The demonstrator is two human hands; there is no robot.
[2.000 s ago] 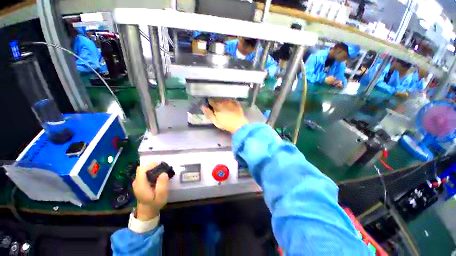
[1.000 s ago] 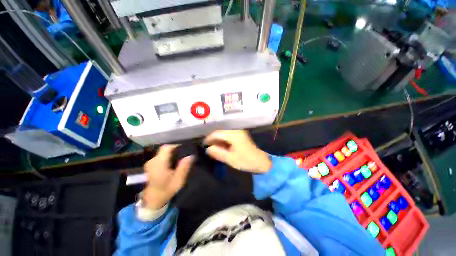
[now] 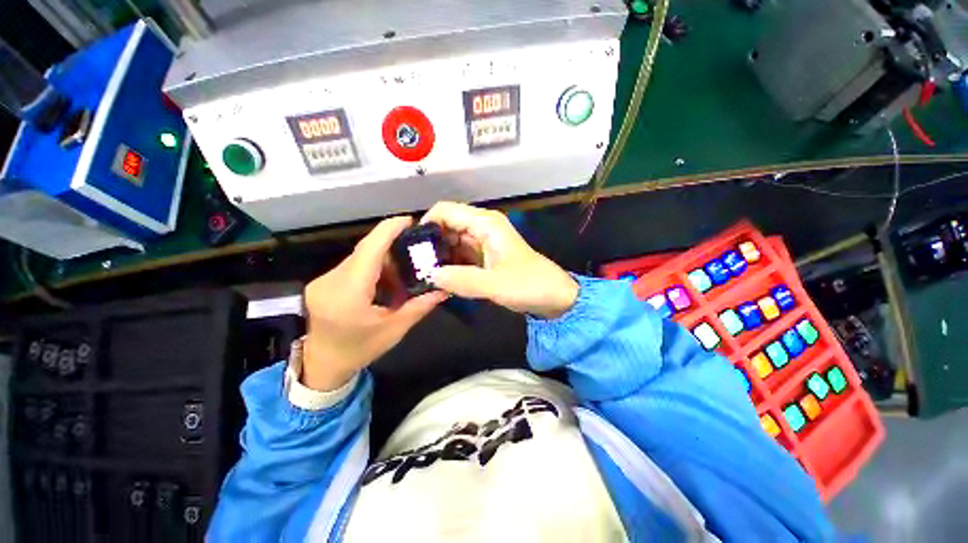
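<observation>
A small black watch body [image 3: 422, 258] with a white lit-looking face is held between both hands, above my lap and in front of the press. My left hand [image 3: 356, 302] grips its left side with thumb and fingers. My right hand [image 3: 494, 260] grips its right side, the thumb at the lower edge of the face. The pale press front panel [image 3: 366, 175] stands just beyond, with a green button at each end, a red button in the middle and two counters with red digits. The press head is out of view.
A red divided tray [image 3: 849, 435] with small coloured squares lies at right. A black divided tray [image 3: 127, 371] holding dark units lies at left. A blue box [image 3: 96, 127] stands left of the press. A thin yellowish hose [image 3: 635, 101] hangs right of it. A grey metal device [image 3: 823, 64] stands at upper right.
My right hand has come back from under the press head, and both hands now meet on the watch body. The view has tilted down, and the body's white face now shows.
</observation>
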